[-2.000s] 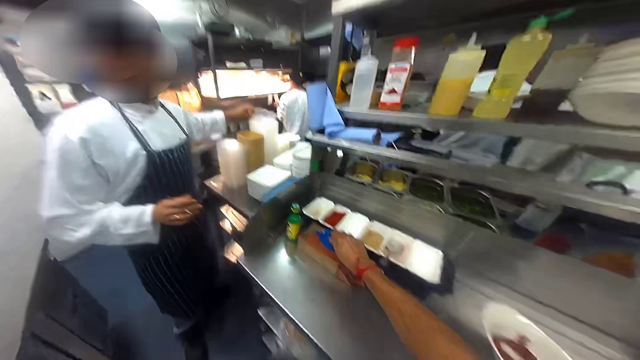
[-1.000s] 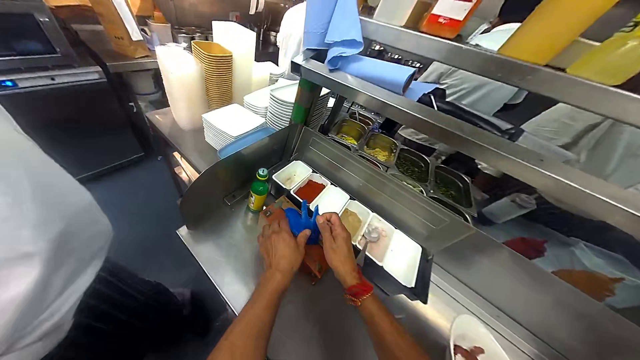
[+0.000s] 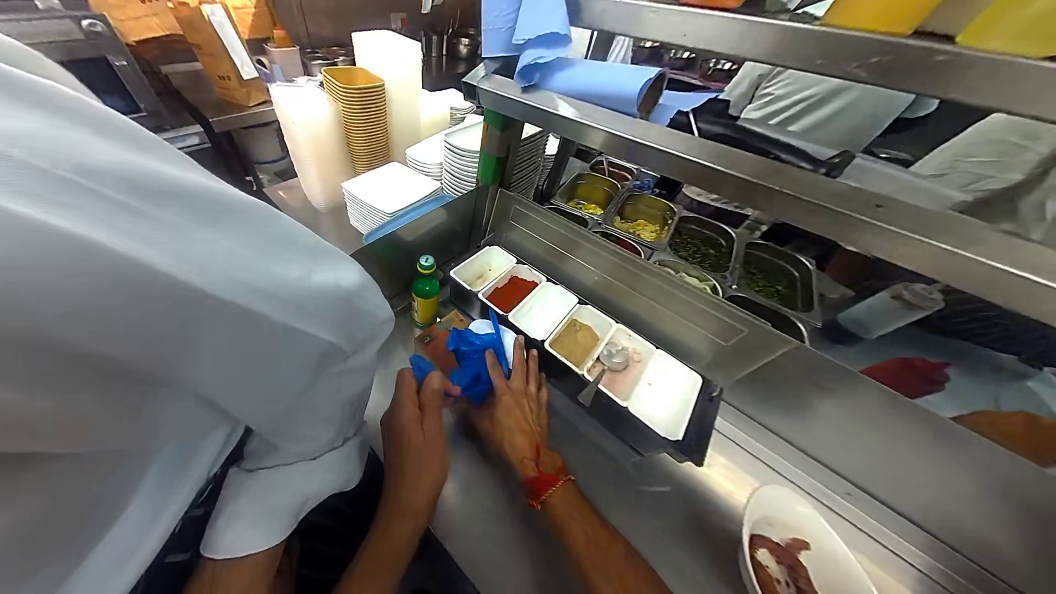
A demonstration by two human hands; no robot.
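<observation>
A crumpled blue disposable glove (image 3: 472,363) lies between my hands, above a cardboard box (image 3: 441,334). My left hand (image 3: 421,429) pinches a blue end of it between thumb and fingers. My right hand (image 3: 516,404), with a red thread bracelet (image 3: 546,487) at the wrist, rests flat with its fingers extended against the glove; whether it grips the glove I cannot tell. A white round thing (image 3: 493,332) shows behind the glove. A green bottle with a yellow label (image 3: 426,293) stands upright just beyond the box.
A black holder carries white tubs, one with red powder (image 3: 511,293), one with a spoon (image 3: 613,356). A co-worker's white sleeve (image 3: 272,313) is close at left. Stacked square plates (image 3: 389,194) stand behind. A steel shelf (image 3: 742,181) crosses above; a white bowl (image 3: 763,516) sits at lower right.
Two seconds ago only my right hand was visible at the box; now both are at the blue glove. The co-worker's white sleeve has come much closer on the left.
</observation>
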